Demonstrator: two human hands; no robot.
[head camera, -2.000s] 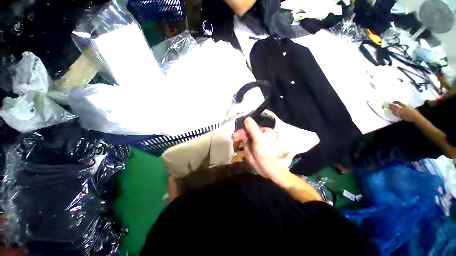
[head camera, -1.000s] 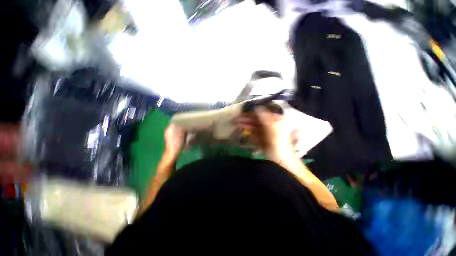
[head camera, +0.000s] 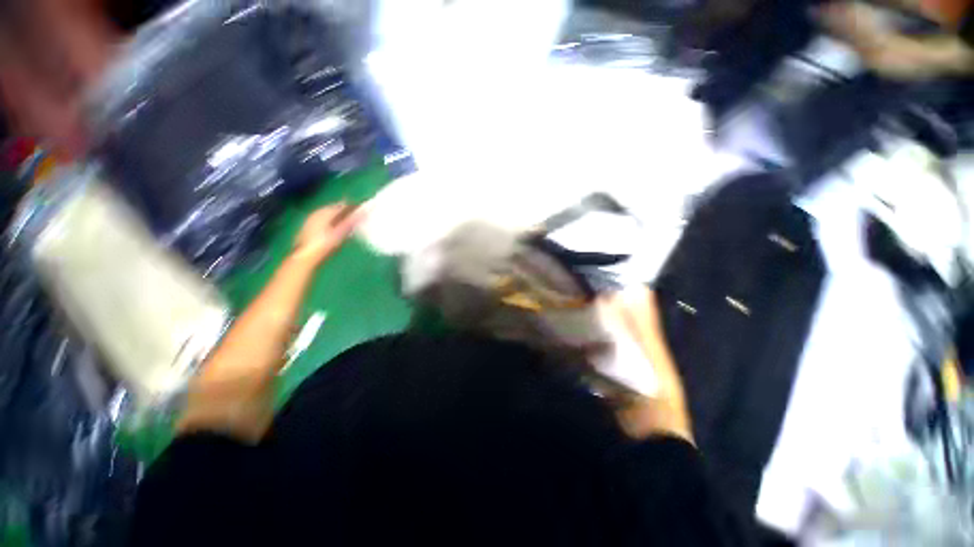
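The picture is blurred. A light beige garment (head camera: 470, 267) is bunched in front of my body, with a black hanger (head camera: 582, 254) at its top and a small yellow-orange patch inside. My left hand (head camera: 329, 229) is at the garment's far left edge, fingers closed on its pale cloth, arm stretched out. My right hand (head camera: 630, 321) is at the garment's right side, beside the hanger; its fingers are blurred and partly lost against the pale cloth. A dark garment with gold-coloured buttons (head camera: 737, 267) lies on the white table just right of it.
Glaring white empty polybags (head camera: 555, 128) lie beyond the garment. Shiny bagged dark garments (head camera: 203, 139) are heaped at the left, with a long pale piece (head camera: 128, 288) on them. Green floor (head camera: 358, 288) shows between. Another person's arm (head camera: 897, 48) is at the upper right.
The view has turned, so the bagged pile sits higher and the dark garment farther right. My left arm has come into view and stretched outward. The beige garment has changed from flatter to bunched.
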